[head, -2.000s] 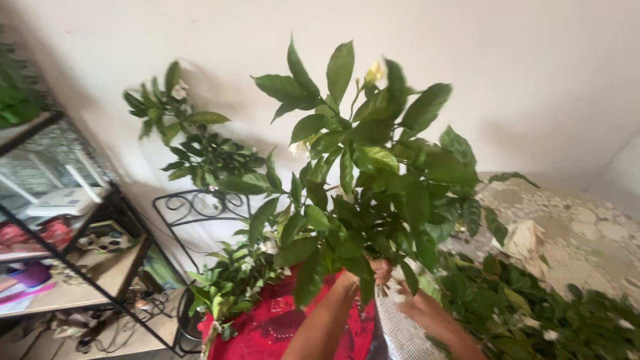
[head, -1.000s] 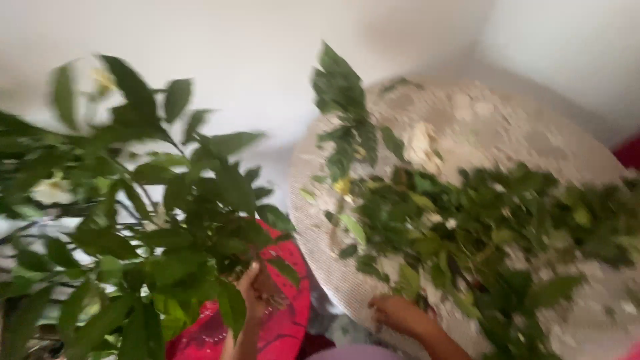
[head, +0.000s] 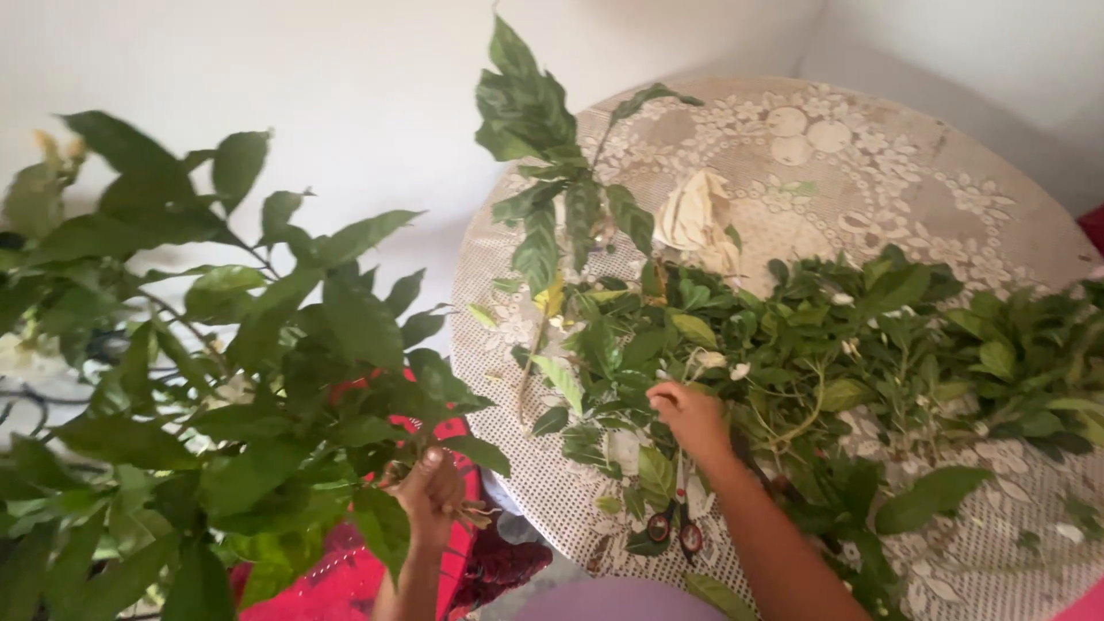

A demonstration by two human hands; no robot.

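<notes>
A big bunch of leafy branches (head: pixel 259 345) fills the left side, its cut stems gripped in my left hand (head: pixel 431 496). My right hand (head: pixel 694 423) reaches over the round table, its fingers at the cut greenery (head: pixel 776 345) heaped there; whether they pinch a stem cannot be told. Below that hand lies a pair of scissors (head: pixel 677 528) with dark handles, partly among leaves. Behind the heap is a cream cloth-like flower (head: pixel 694 216), perhaps wilted or artificial. A tall leafy sprig (head: pixel 526 112) leans out over the table's left edge.
A lace-patterned cover (head: pixel 931 198) lies over the round table, which stands near the white wall (head: pixel 345 69). Red patterned cloth (head: pixel 319 573) shows beneath the branches at lower left. Loose leaves and small white petals are scattered on the cover.
The view has swung right, bringing the table in. My right hand has left the bunch's stems and moved up over the greenery on the table. The left hand still holds the bunch.
</notes>
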